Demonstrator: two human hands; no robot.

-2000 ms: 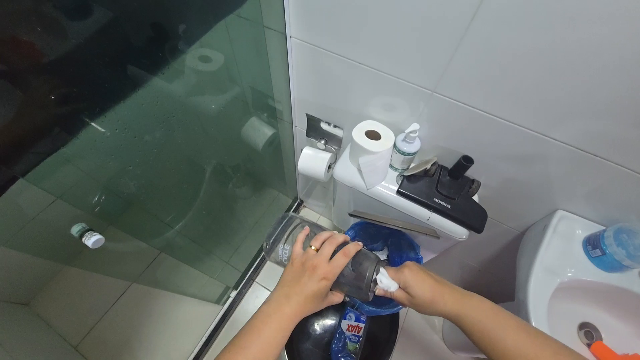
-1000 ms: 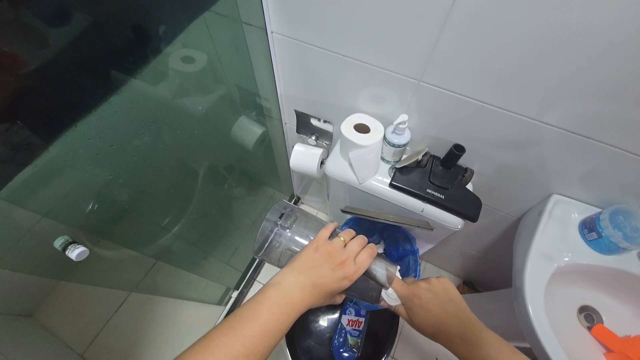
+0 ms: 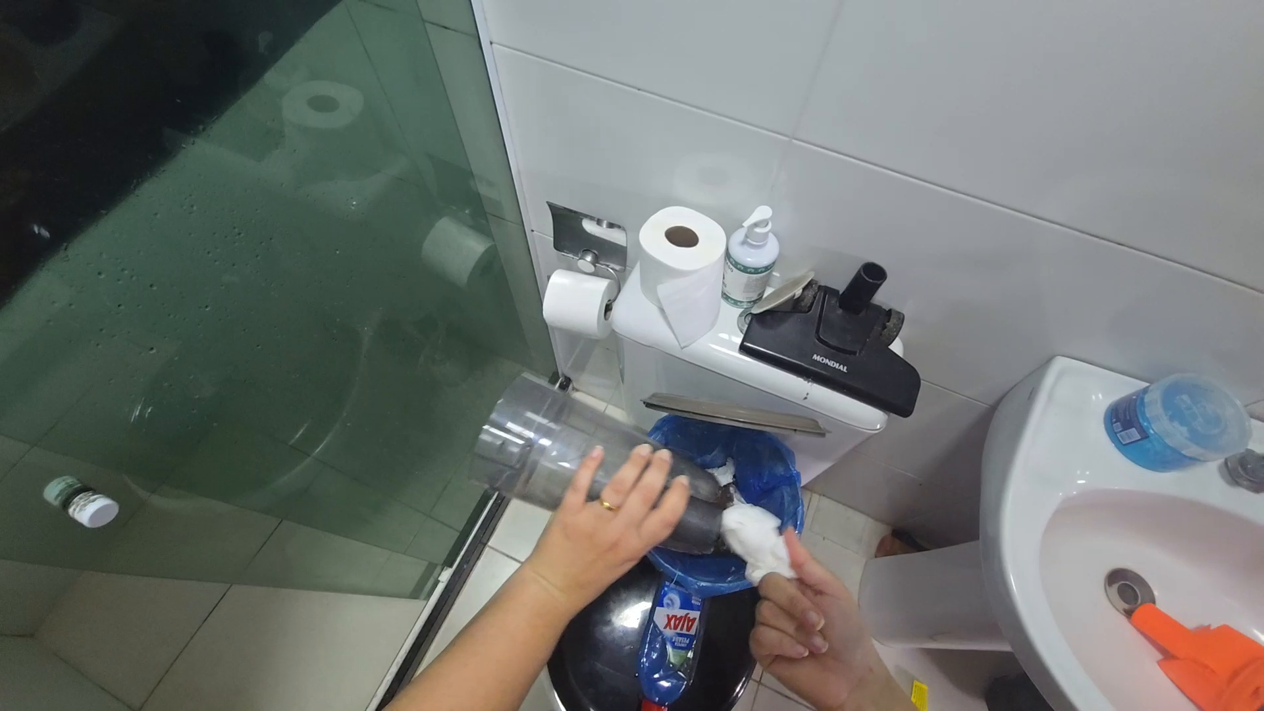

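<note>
My left hand (image 3: 622,504) grips a clear plastic vacuum cleaner dust canister (image 3: 583,444), tilted over a bin lined with a blue bag (image 3: 775,474). Just right of the canister's dark end, my right hand (image 3: 810,622) pinches a crumpled white paper or cloth wad (image 3: 758,538) between thumb and fingers. Some white material shows inside the bag. Below the bin, a blue Ajax bottle (image 3: 671,642) lies on a round black lid or surface (image 3: 602,632).
A toilet tank (image 3: 671,351) behind holds a paper roll (image 3: 681,257), a pump bottle (image 3: 750,259) and a black Mondial vacuum floor head (image 3: 834,346). A sink (image 3: 1027,513) with a blue-gel jar (image 3: 1175,423) and an orange object (image 3: 1205,657) is at right; a glass shower panel (image 3: 247,296) at left.
My right hand has drawn back from the canister's end, and more of the white wad now shows. The canister stays in my left hand over the bin.
</note>
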